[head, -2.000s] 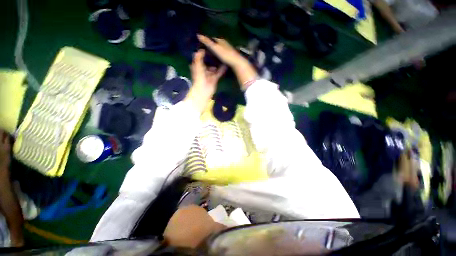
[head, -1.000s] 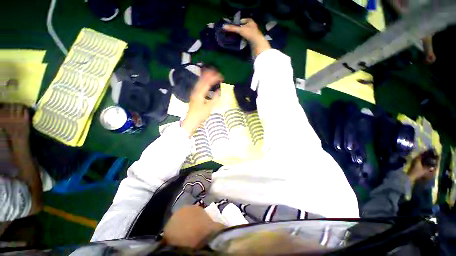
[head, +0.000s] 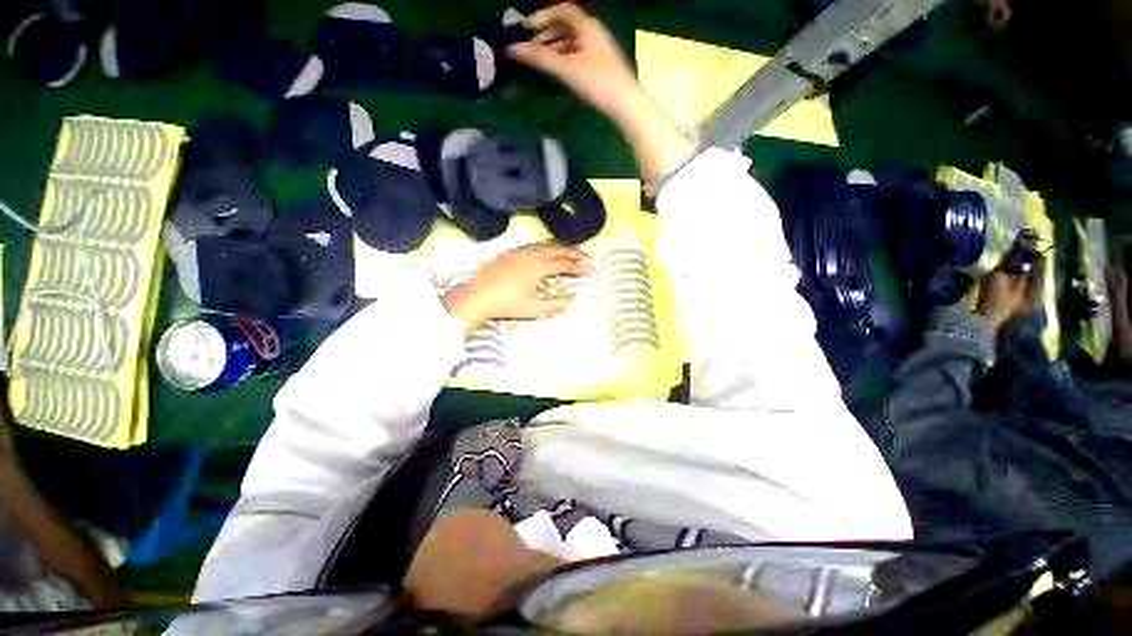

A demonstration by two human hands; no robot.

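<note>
A yellow backing sheet point(head: 664, 354) with rows of grey crescent strips point(head: 629, 298) lies in front of me. My left hand point(head: 521, 283) rests palm down on the sheet; its fingertips are over the strips, and I cannot tell if they hold one. My right hand point(head: 569, 52) is at the far side, beside dark oval pieces; its fingers are bent near a dark piece, and a grip cannot be made out. Several dark oval pieces point(head: 392, 201) with pale crescent ends lie just beyond the sheet, some overlapping its far edge.
A stack of spare yellow sheets point(head: 93, 267) with a white cord is at the left, beside a blue can point(head: 217, 353). A grey metal bar point(head: 813, 56) slants over another yellow sheet point(head: 670, 77). Dark glossy pieces point(head: 834, 249) and a neighbour's hands point(head: 1008, 292) are at the right.
The view has shifted. My left hand has moved onto the sheet's strips. My right hand has left the dark piece it was over and is at the far side. More dark pieces show beyond the sheet.
</note>
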